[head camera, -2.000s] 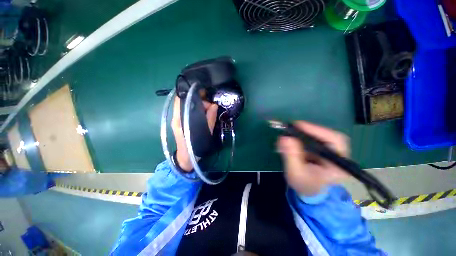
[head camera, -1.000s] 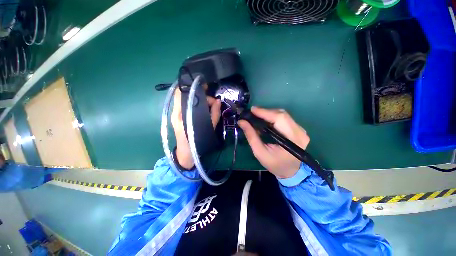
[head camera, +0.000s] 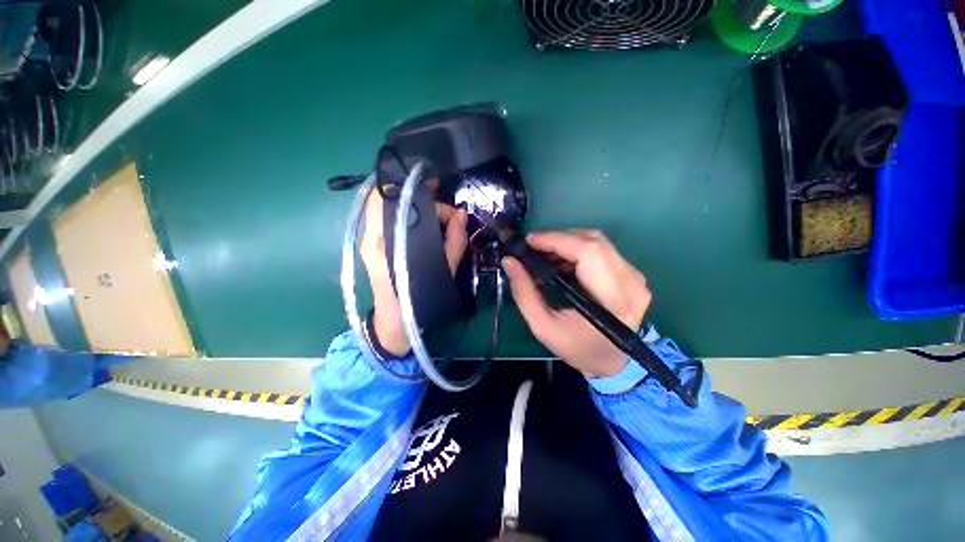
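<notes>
A black headset (head camera: 450, 143) is held over the green mat by my left hand (head camera: 383, 281), which reaches through its pale silver-grey headband hoops (head camera: 403, 265); some fingers are hidden behind the dark strap. The open earcup (head camera: 489, 196) faces up, with a bright whitish-silver patch inside. Thin dark and reddish lead wires (head camera: 485, 255) show at its near edge. My right hand (head camera: 582, 296) holds the black soldering iron (head camera: 605, 318) like a pen, its front end at the earcup's near right edge. The tip is too dark to make out, so contact cannot be told.
The fume fan (head camera: 614, 19) and green-rimmed solder spool (head camera: 757, 23) are at the far side. The iron stand (head camera: 831, 116) with its sponge (head camera: 835, 228) and a blue tray (head camera: 918, 286) are right. Tan boards (head camera: 122, 270) lie left. A blue sleeve (head camera: 48, 376) of another person shows far left.
My right hand has moved left with the iron, from beside the headset to the earcup. Over the last second both hands stay almost still. The view has shifted slightly.
</notes>
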